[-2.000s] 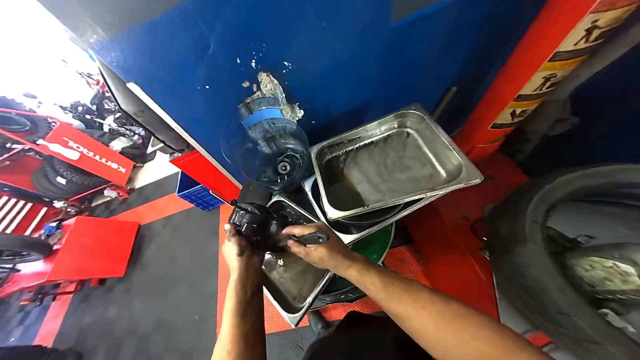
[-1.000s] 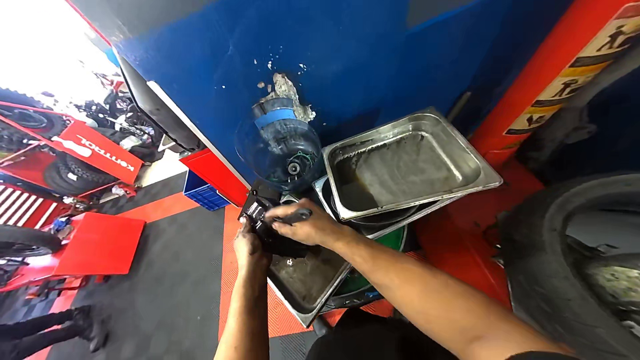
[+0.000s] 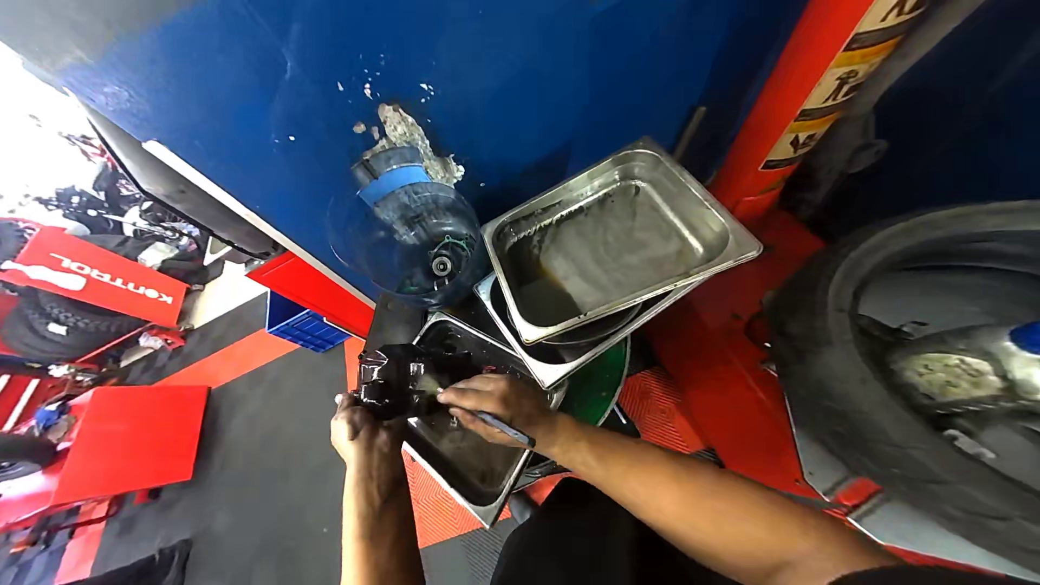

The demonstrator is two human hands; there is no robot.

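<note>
A dark, wet, glossy part [image 3: 388, 380], its exact kind unclear, is gripped at its lower left by my left hand [image 3: 357, 424], over the upper left of a steel tray [image 3: 465, 463]. My right hand [image 3: 505, 406] grips a brush [image 3: 505, 426] by its dark handle; its pale bristles are at the right side of the part. Dark grime covers the fingers of my left hand. Beyond my hands, a cut clear plastic jug [image 3: 390, 227] with blue tape holds a metal part with a round bearing [image 3: 441, 266].
Stacked steel pans, the top one [image 3: 626, 244] with dark liquid, stand right of the jug. A green-lined drum [image 3: 597, 386] lies beneath. A motorcycle tire [image 3: 829, 325] is at right, a blue wall [image 3: 520, 81] ahead, a blue crate [image 3: 301, 321] at left.
My right hand with the brush has moved from the top of the dark part to its right side since one second ago. The part's wet surface faces the view more fully.
</note>
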